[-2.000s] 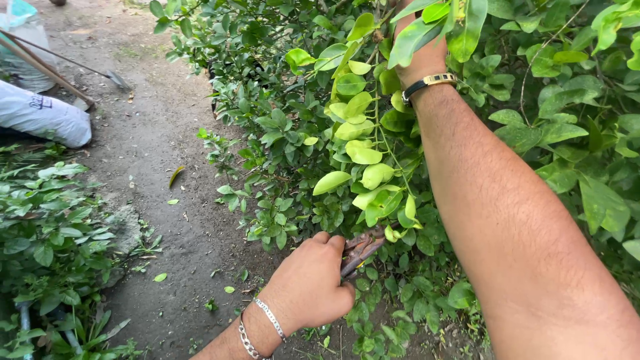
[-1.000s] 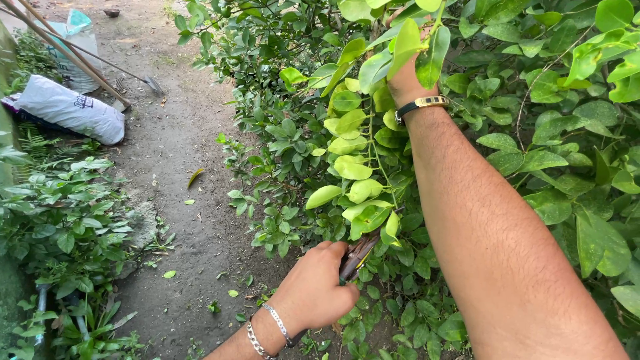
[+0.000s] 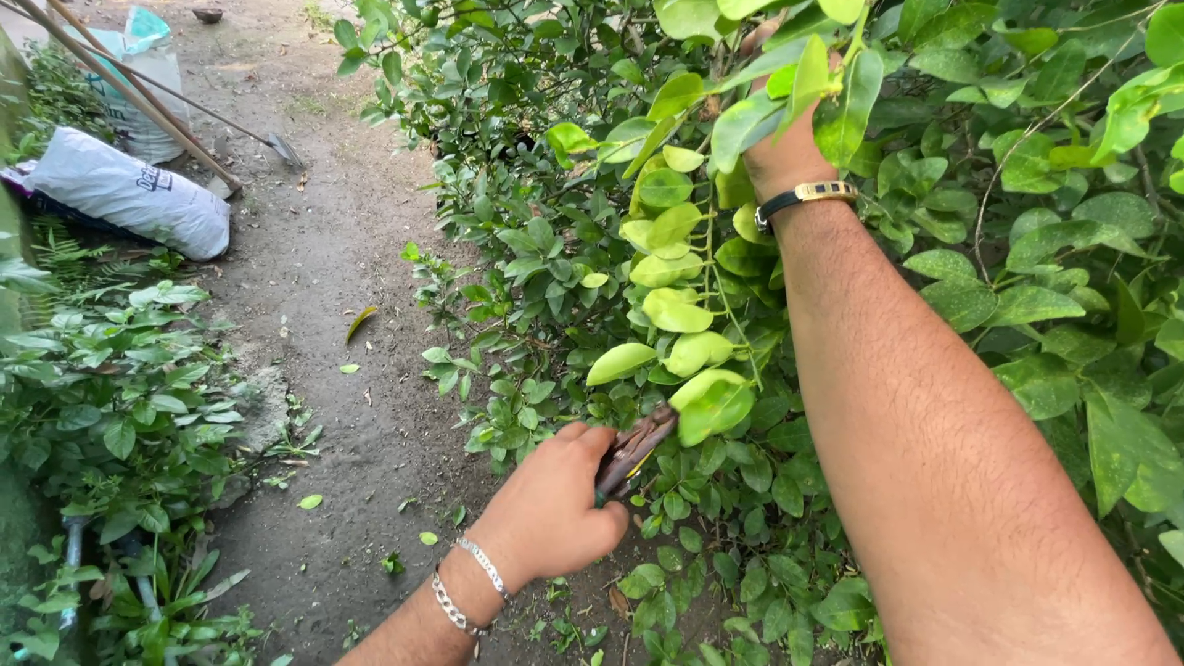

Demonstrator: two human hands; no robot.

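My left hand [image 3: 555, 504], with two silver-coloured chain bracelets at its wrist, is closed around hand pruners [image 3: 634, 453]. Their dark, dirty jaws touch or nearly touch the lowest pale leaf [image 3: 717, 407] of a hanging shoot; whether the blades are apart is unclear. This shoot bears a row of yellow-green leaves [image 3: 677, 310] and hangs in front of a darker green bush [image 3: 518, 240]. My right hand [image 3: 786, 139], with a black and gold-coloured bracelet, reaches up among the leaves at the top of the shoot. Leaves cover most of its fingers, so its hold is hidden.
A dirt path [image 3: 314, 444] runs along the left of the bush, with a fallen curved leaf [image 3: 359, 324]. Beyond lie a stuffed white sack [image 3: 139, 194], long wooden tool handles [image 3: 153, 102], a metal-headed tool [image 3: 285, 150] and a translucent bag [image 3: 148, 92]. Low plants [image 3: 139, 370] edge the path.
The view has shifted, showing more of the path and sack. The pruners stay in my left hand near the shoot's lower end, and my right hand remains up among the leaves.
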